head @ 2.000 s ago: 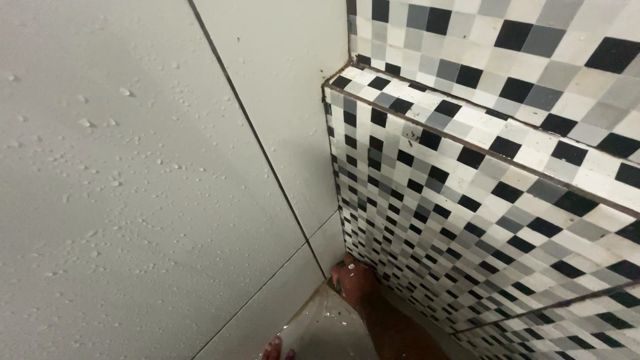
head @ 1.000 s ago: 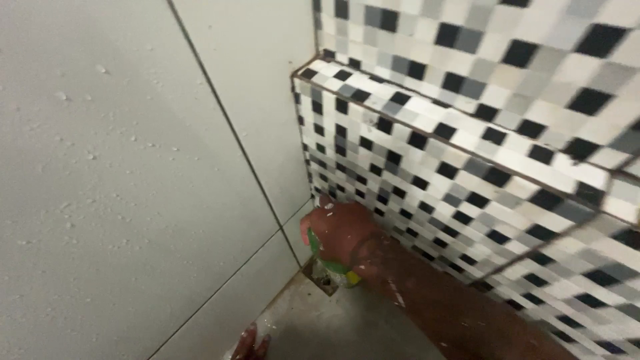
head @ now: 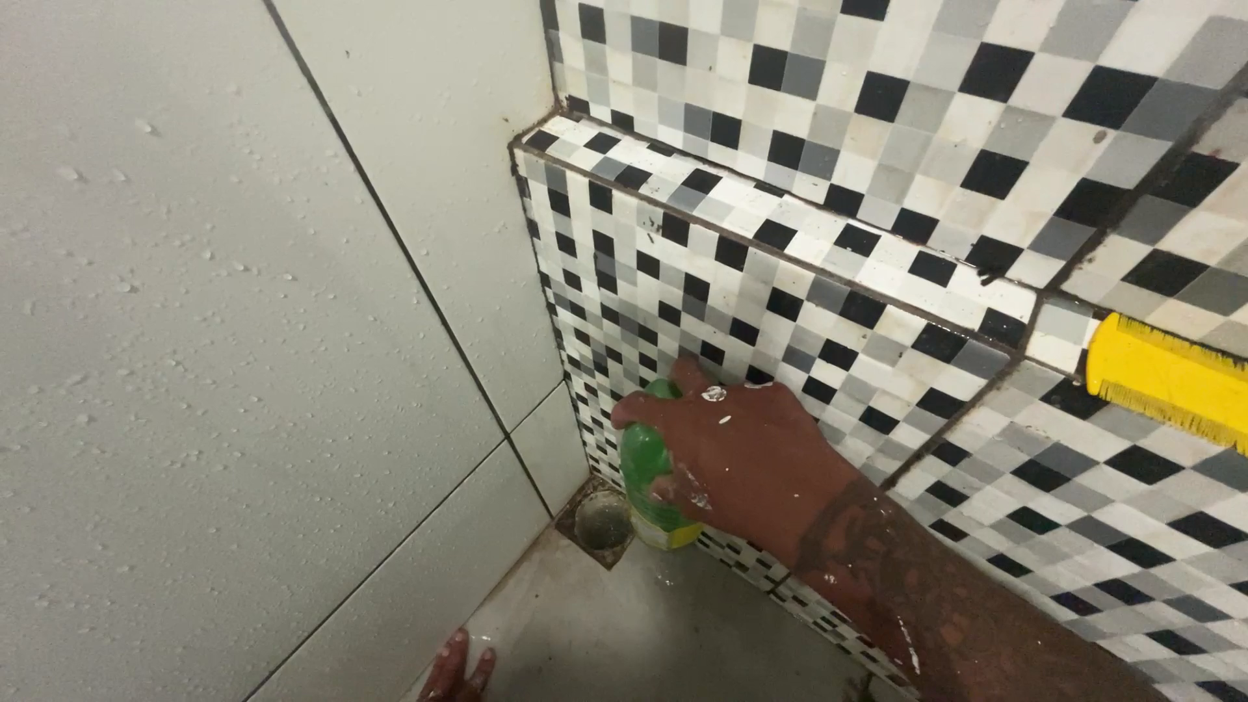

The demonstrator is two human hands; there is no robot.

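My right hand (head: 731, 439), wet with flecks of foam, grips a green plastic bottle (head: 645, 458) with a yellow lower part. The bottle is beside the mosaic-tiled wall (head: 741, 292), just right of a round drain hole (head: 603, 520) in the floor corner. At the bottom edge, only the fingers of my left hand (head: 458, 671) show, spread apart near the foot of the pale wall; nothing is seen in them.
A yellow brush or comb-like tool with dark bristles (head: 1170, 380) lies on the tiled ledge (head: 780, 224) at the right. Water drops cover the large pale wall panel (head: 214, 341) on the left. The grey floor (head: 624, 634) looks wet.
My right hand has come up out of the corner with the green bottle, uncovering the drain hole. The yellow tool has come into view at the right.
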